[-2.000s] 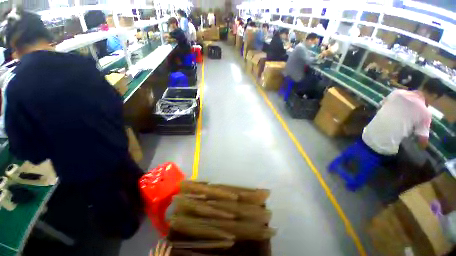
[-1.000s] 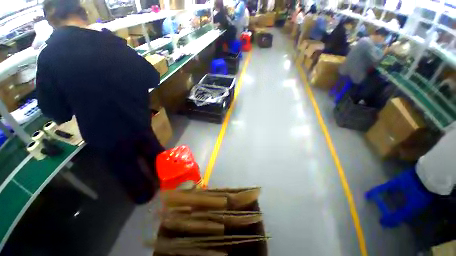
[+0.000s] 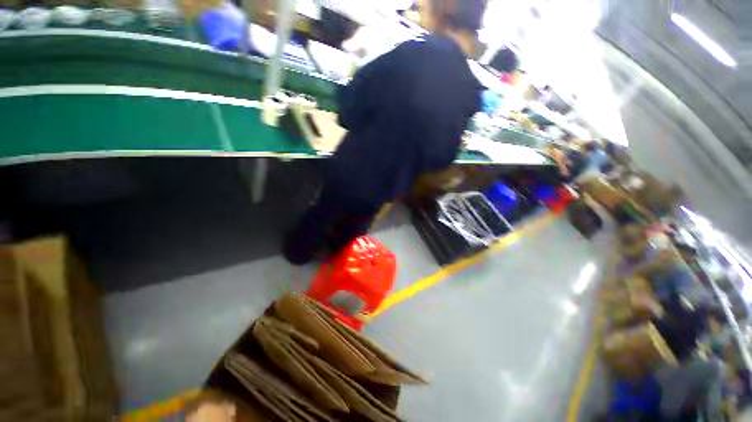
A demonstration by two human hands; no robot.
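Observation:
A bundle of flattened cartons with ragged upper flaps stands at the bottom centre, in front of the wearer. My left hand shows as a small, blurred patch at the bottom edge, by the bundle's left side; its fingers and grip cannot be made out. My right hand is not in view. The lower part of the bundle is cut off by the frame edge.
A red stool stands just beyond the bundle, beside a person in dark clothes at the green bench. A large carton is at left. A black crate lies by the yellow line. More people and cartons line the right side.
The view has swung left and tilted. The bundle now appears slanted, the green bench fills the upper left, and a large carton has come into view at left.

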